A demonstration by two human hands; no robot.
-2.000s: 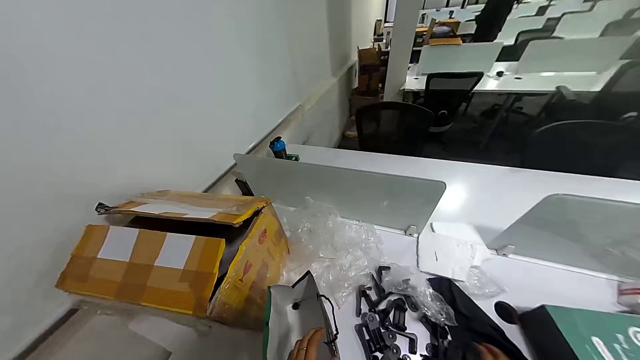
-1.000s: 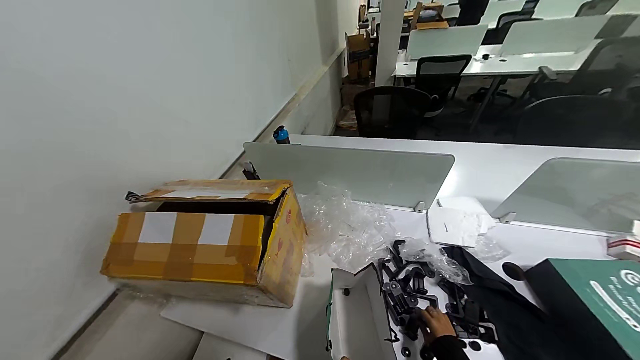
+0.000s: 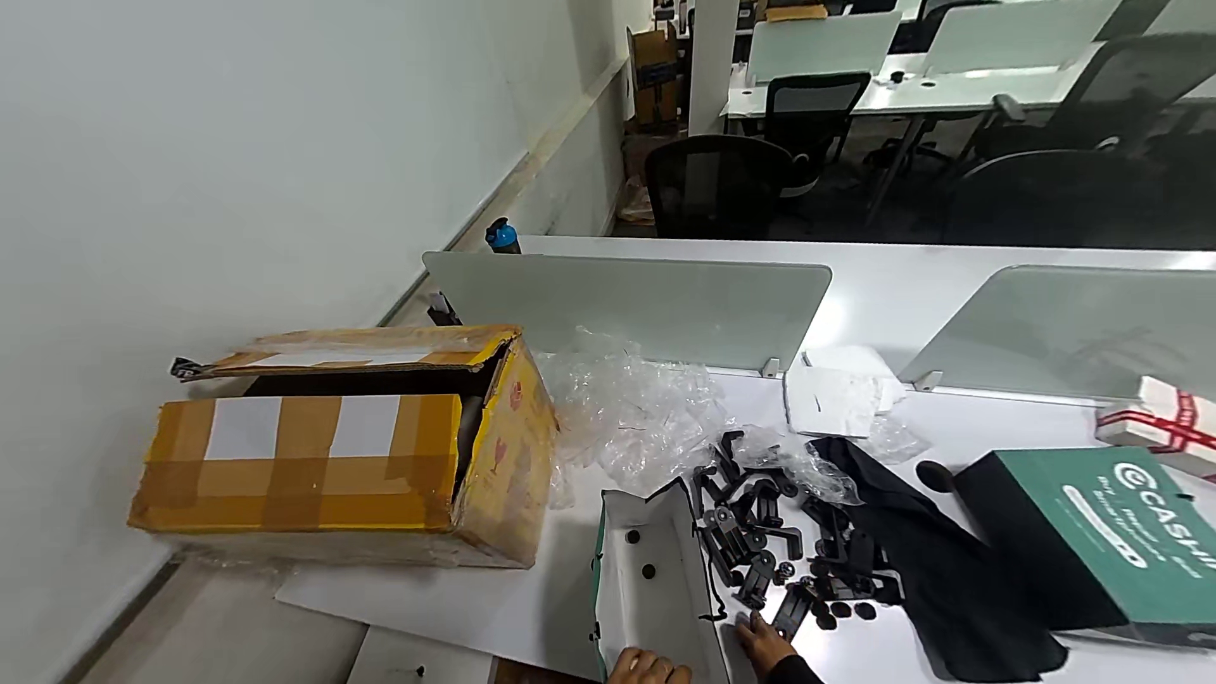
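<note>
An open box with a white inside (image 3: 655,560) lies on the white desk, with small dark round pieces in it. My left hand (image 3: 650,667) has its fingers curled over the near edge of this box. My right hand (image 3: 763,646) is beside the box's right side, its fingers at a black plastic part (image 3: 792,608); whether it grips that part cannot be told. A pile of black plastic parts (image 3: 750,522) spreads beyond the right hand, with round black discs (image 3: 841,610) near it. A black cloth (image 3: 959,570) lies right of the pile.
A taped cardboard box (image 3: 304,475) stands at left by the wall. Clear plastic wrap (image 3: 632,408) lies behind the open box. A green and black box (image 3: 1111,532) is at right. Glass dividers (image 3: 655,304) line the desk's back. White cloth or paper (image 3: 836,394) lies nearby.
My right hand has moved from among the black parts toward the near right side of the open box. My left hand now shows at the box's near edge.
</note>
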